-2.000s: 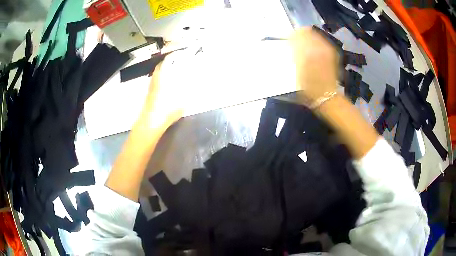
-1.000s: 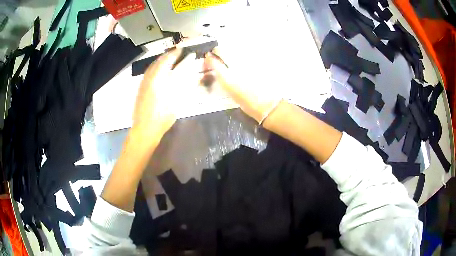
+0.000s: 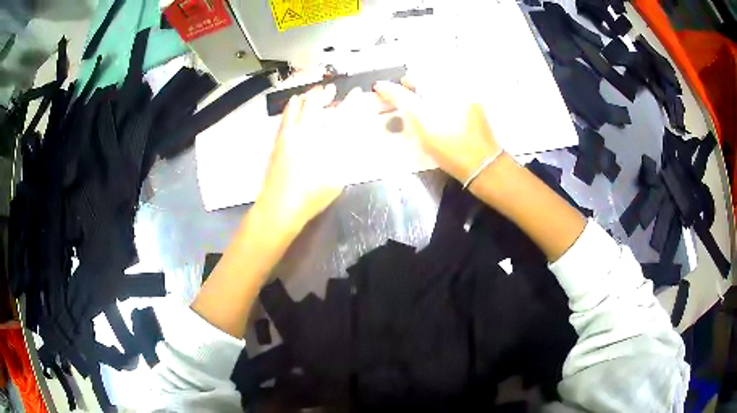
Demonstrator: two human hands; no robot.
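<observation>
A black strip [image 3: 283, 102] lies across the white machine bed [image 3: 242, 173] at the foot of the machine head [image 3: 279, 40]. My left hand [image 3: 303, 165] holds its left part down with the fingertips. My right hand [image 3: 448, 133] has its fingertips on the strip's paler, glare-washed right part. The presser foot and needle are too blurred to make out. A small dark spot shows by my right palm; I cannot tell what it is.
Long sewn black strips [image 3: 97, 177] hang in a dense bundle at left, beside teal cloth [image 3: 162, 40]. Long black strips [image 3: 404, 323] heap at bottom centre. Short black pieces [image 3: 679, 189] lie scattered at right. Orange-red material [image 3: 687, 48] is beyond the table edge.
My right hand first came in from the right to the strip at the foot. Since then both hands have moved right in the view, and the strip lies flatter and more visible between them.
</observation>
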